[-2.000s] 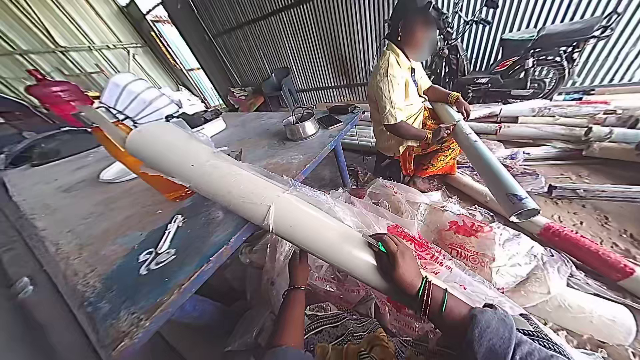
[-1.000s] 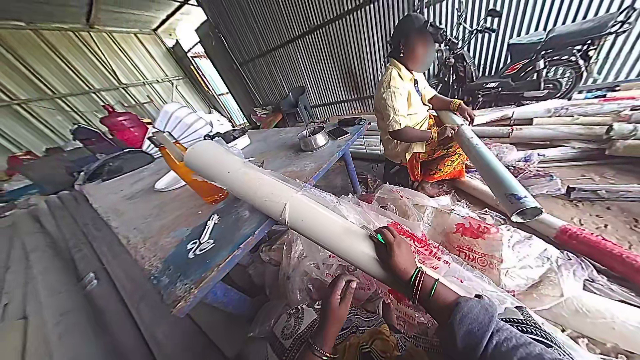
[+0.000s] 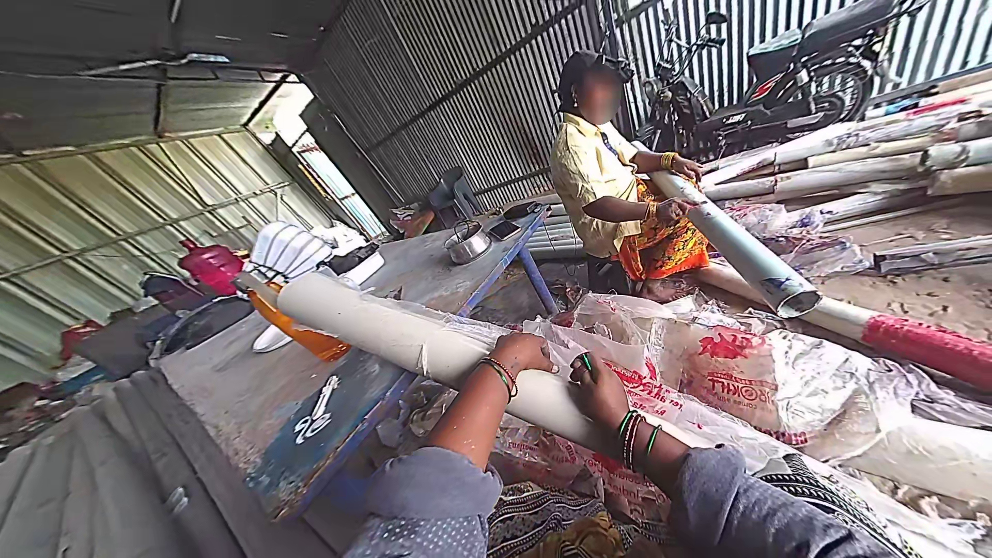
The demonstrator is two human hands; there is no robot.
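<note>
A long white plastic pipe [image 3: 387, 333] slants from the table edge at left centre down across my lap, with clear plastic film around part of it. My left hand [image 3: 521, 358] lies over the top of the pipe, fingers curled on its far side; its grip on the film cannot be made out. My right hand [image 3: 598, 391] rests on the pipe just to the right, closed on a small green-and-dark tool [image 3: 587, 363] whose kind is unclear. Crumpled printed plastic sheeting [image 3: 728, 372] lies beyond and beneath the pipe.
A worn table [image 3: 225, 387] at left bears a steel pot [image 3: 468, 242], scissors [image 3: 318, 415] and an orange object [image 3: 298, 329]. A seated person [image 3: 593, 178] holds a grey-blue pipe [image 3: 744, 248]. Stacked pipes [image 3: 868, 167] and a motorcycle [image 3: 783, 85] stand at right.
My left hand has come up from below the pipe onto its top, near my right hand. My right hand stays by the pipe with the small tool. The view has tilted up.
</note>
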